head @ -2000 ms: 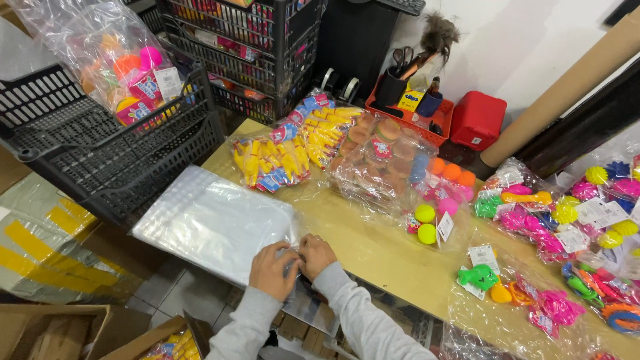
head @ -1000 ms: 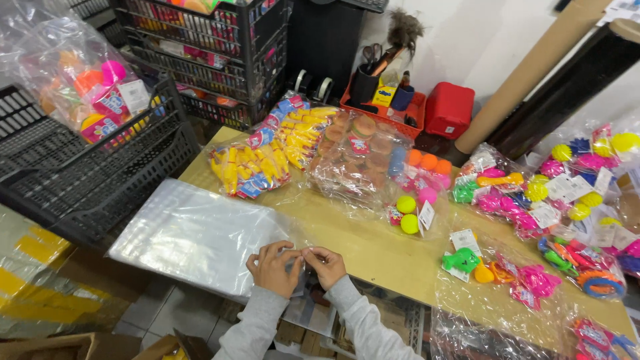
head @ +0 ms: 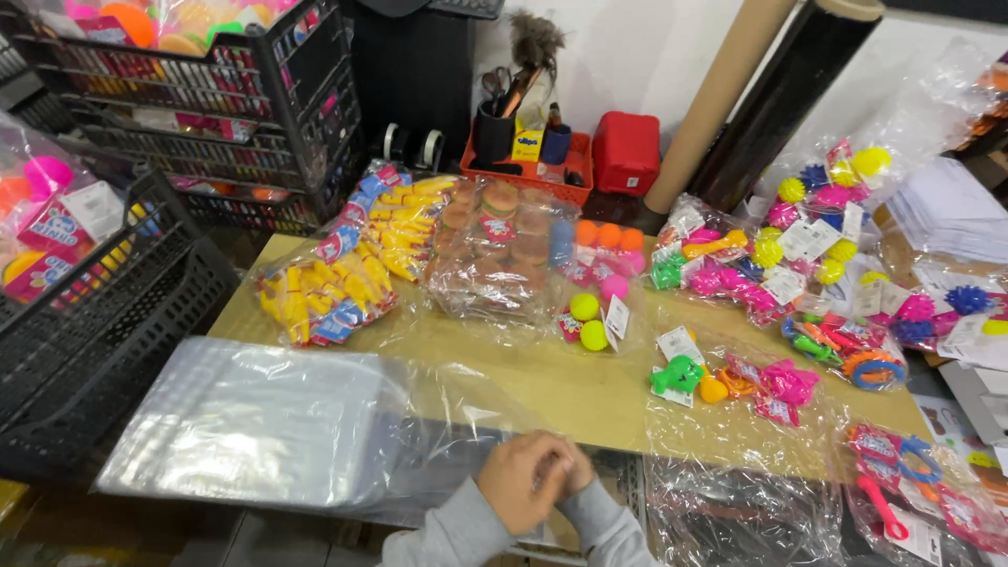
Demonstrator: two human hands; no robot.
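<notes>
At the table's front edge my left hand and my right hand meet, with the right partly hidden behind the left. Clear plastic film reaches my fingers from the stack of clear plastic bags on the left; the fingertips are hidden, so the exact hold does not show. Behind the stack lie bagged yellow toys and bagged burger-shaped toys. Bagged colored balls are to their right. A bag with a green toy and a pink toy hangs partly over the front edge.
A black plastic crate borders the table on the left, with stacked crates behind. An orange basket with scissors and a clip box, a red container and tall rolls stand at the back. More bagged toys lie right.
My hands have come closer together, and a sheet of clear film now stretches rightward from the stack toward them. The view has shifted to the right.
</notes>
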